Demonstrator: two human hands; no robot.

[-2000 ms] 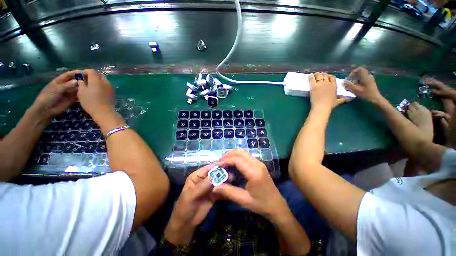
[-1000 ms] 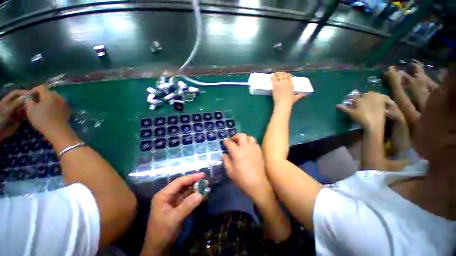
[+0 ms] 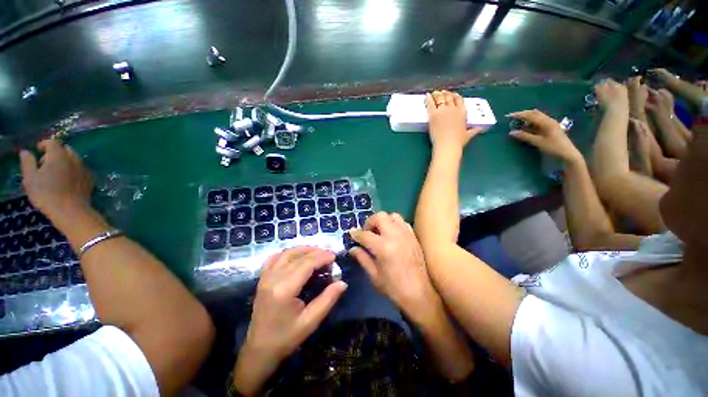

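My left hand [image 3: 291, 298] is low in the middle, over the near edge of the clear tray. It holds a housing [image 3: 334, 271] whose pale rim shows between thumb and fingers; its face is hidden. My right hand [image 3: 388, 252] is just to the right, at the tray's near right corner, with a black cover [image 3: 348, 239] at its fingertips. The clear tray [image 3: 233, 257] holds rows of black covers [image 3: 265, 211] in its far part. Its near pockets are shiny and partly hidden by my left hand.
Piled units [image 3: 251, 132] lie behind the tray, with one black-faced unit [image 3: 275, 163] in front of them. A neighbour's hand rests on the white power strip [image 3: 409, 112], whose cord [image 3: 334, 116] crosses the bench. Neighbours' arms are close on both sides. Small units [image 3: 123, 70] lie on the dark strip.
My left hand has turned the housing and come closer to my right hand, which now has a black cover at its fingertips. The left neighbour's hand has moved up the bench.
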